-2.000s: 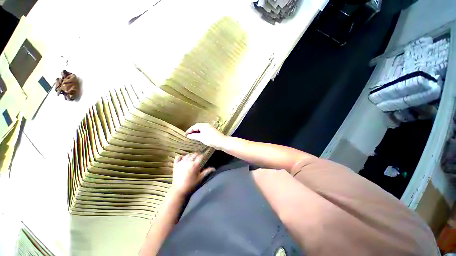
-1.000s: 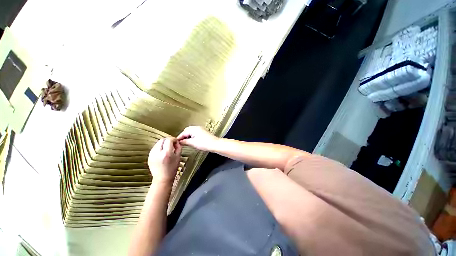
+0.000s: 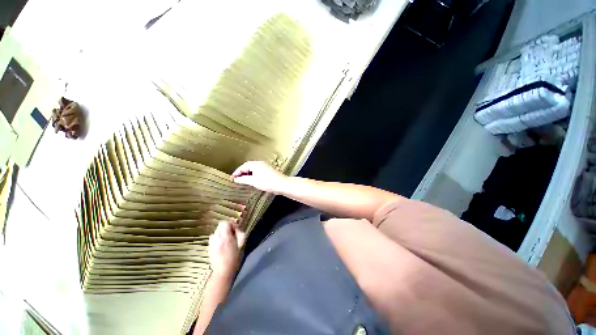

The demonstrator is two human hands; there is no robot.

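Tan bag panels (image 3: 150, 203) lie fanned in stepped rows, their edges showing as close parallel lines. A farther fanned group of panels (image 3: 258, 82) lies beyond them. My right hand (image 3: 260, 178) is at the near edge of the fan, thumb and fingertips pinched on a panel edge. My left hand (image 3: 225, 245) is lower down at the same near edge, fingers curled against the panels; whether it grips one is hidden.
A brown crumpled item (image 3: 67, 118) and patched pieces (image 3: 14, 88) lie at the left. A grey bundle (image 3: 349, 8) is at the top. A dark aisle (image 3: 398, 111) runs along the table's edge, with white bundles (image 3: 523, 108) on a rack beyond.
My left hand came up beside my right hand, then moved back down along the near edge. My right hand has stayed at about the same part of the fan.
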